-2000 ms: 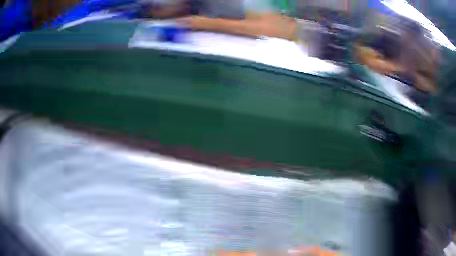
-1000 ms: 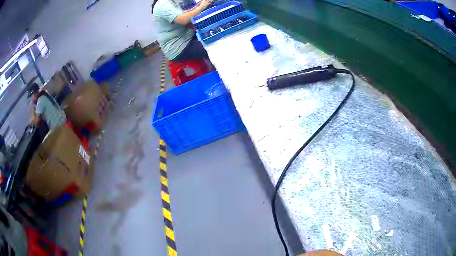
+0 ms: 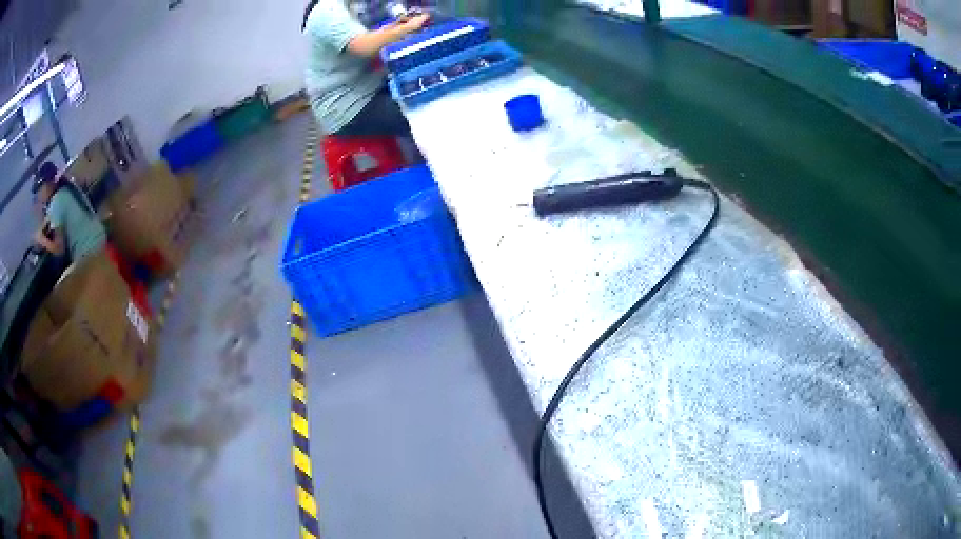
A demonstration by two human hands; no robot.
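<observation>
Neither of my hands is in the picture. A black stick-shaped tool point(image 3: 608, 193) with a thin tip pointing left lies on the whitish covered bench point(image 3: 674, 347). Its black cable point(image 3: 630, 311) leaves the right end, curves down across the bench and hangs over the bench's left edge. A small bright blue cup point(image 3: 523, 112) stands on the bench beyond the tool. A few small pale scraps point(image 3: 750, 496) lie near the bottom of the bench.
The green conveyor point(image 3: 738, 174) runs along the bench's right side. A large blue crate point(image 3: 374, 253) is on the floor left of the bench. Blue trays point(image 3: 455, 74) stand at the far end by a seated person point(image 3: 342, 68). Cartons point(image 3: 90, 332) and another person are further left.
The view has swung from the conveyor and bench to the bench's left end. Over the last second it shifted slightly, and the sliver of skin at the bottom edge has left the picture.
</observation>
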